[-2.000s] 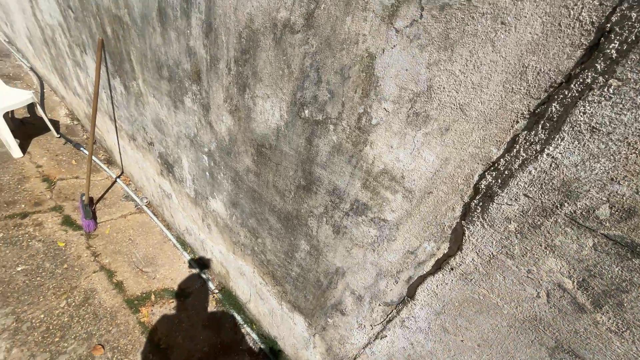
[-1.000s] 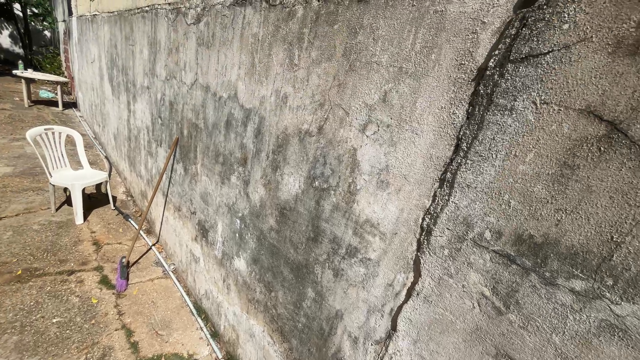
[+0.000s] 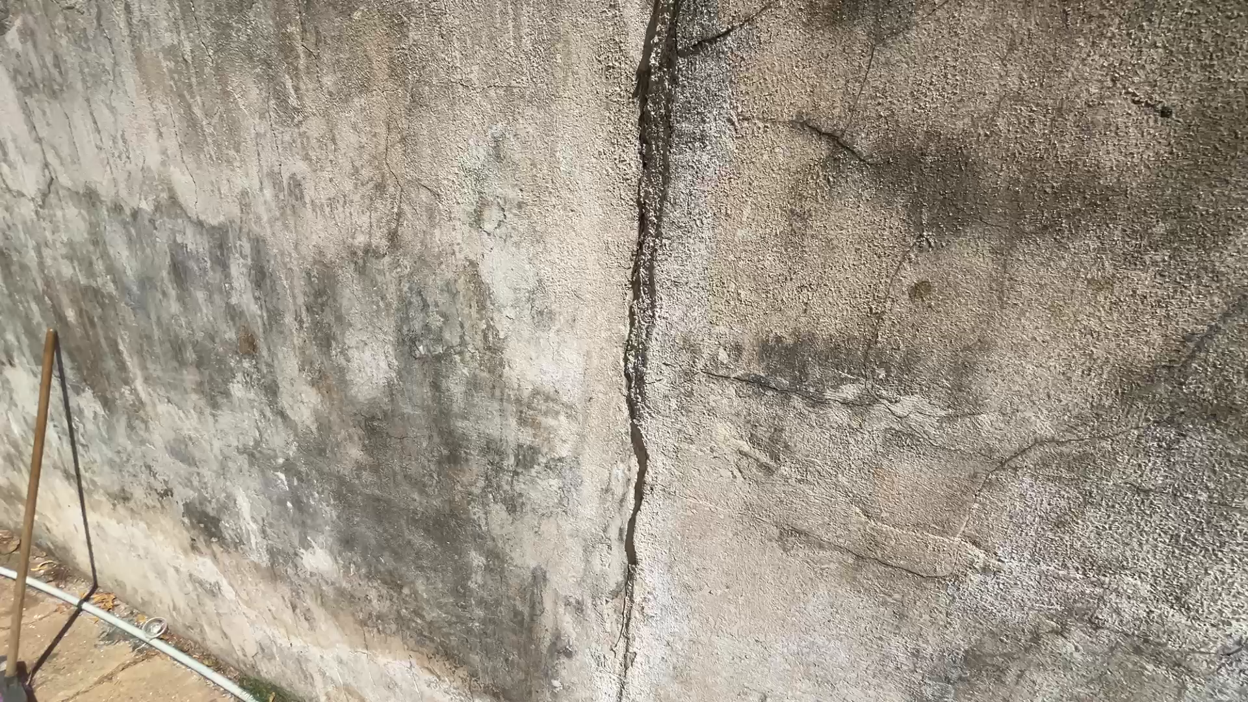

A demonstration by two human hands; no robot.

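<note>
Neither my left hand nor my right hand shows in the head view. A rough plastered wall with dark stains fills most of the picture. Down its middle runs a long, wide vertical crack, narrowing toward the bottom. Finer cracks branch over the plaster to the right. At the far left a broom with a wooden handle leans toward the wall and casts a thin shadow; its head is mostly cut off by the lower left corner.
A thin white pipe lies on the ground along the wall's foot at the lower left. Beside it is cracked paving with some dry leaves.
The view has swung right and closer to the crack. The white plastic chair and the table, seen at the left one second ago, are out of view.
</note>
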